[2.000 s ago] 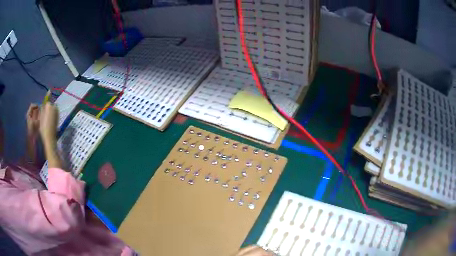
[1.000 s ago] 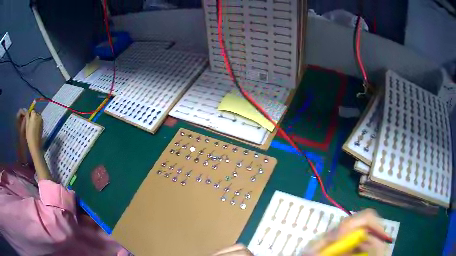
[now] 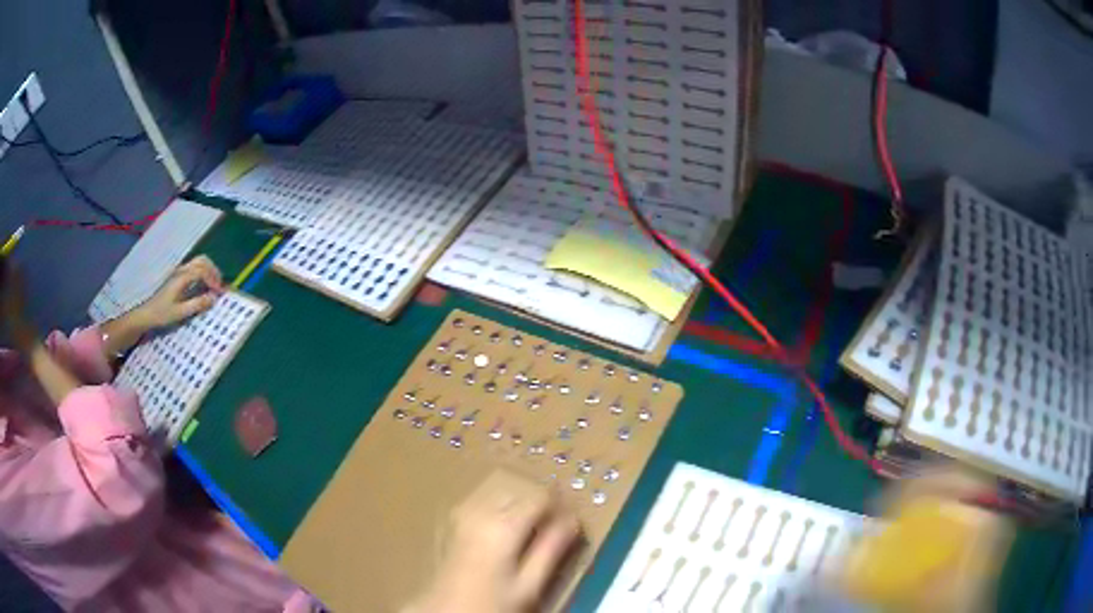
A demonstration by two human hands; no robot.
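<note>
The brown parts board [image 3: 372, 503] lies in front of me, with small shiny pieces [image 3: 515, 389] in rows on its far half. My left hand [image 3: 509, 539] is over the board's near right part, blurred, fingers bent down close to the lowest pieces; whether it holds a piece cannot be told. The white slotted working tray [image 3: 731, 539] lies flat to the right of the board. My right hand [image 3: 941, 527] is at the tray's right end, strongly blurred, around the yellow wired tool [image 3: 917, 557]. The tool's tip is not clear. The red-and-black lead [image 3: 719, 299] hangs from above towards the tool.
A stack of patterned trays [image 3: 1001, 347] stands at right, below a second hanging lead [image 3: 885, 144]. Upright trays [image 3: 635, 96] and a flat tray with a yellow slip [image 3: 617, 266] are at back centre. Dotted trays [image 3: 384, 204] and a person in pink [image 3: 96, 443] are at left.
My left hand has come up from the bottom edge onto the brown board. My right hand with the yellow tool has moved right. The other person's one hand has moved down to their tray.
</note>
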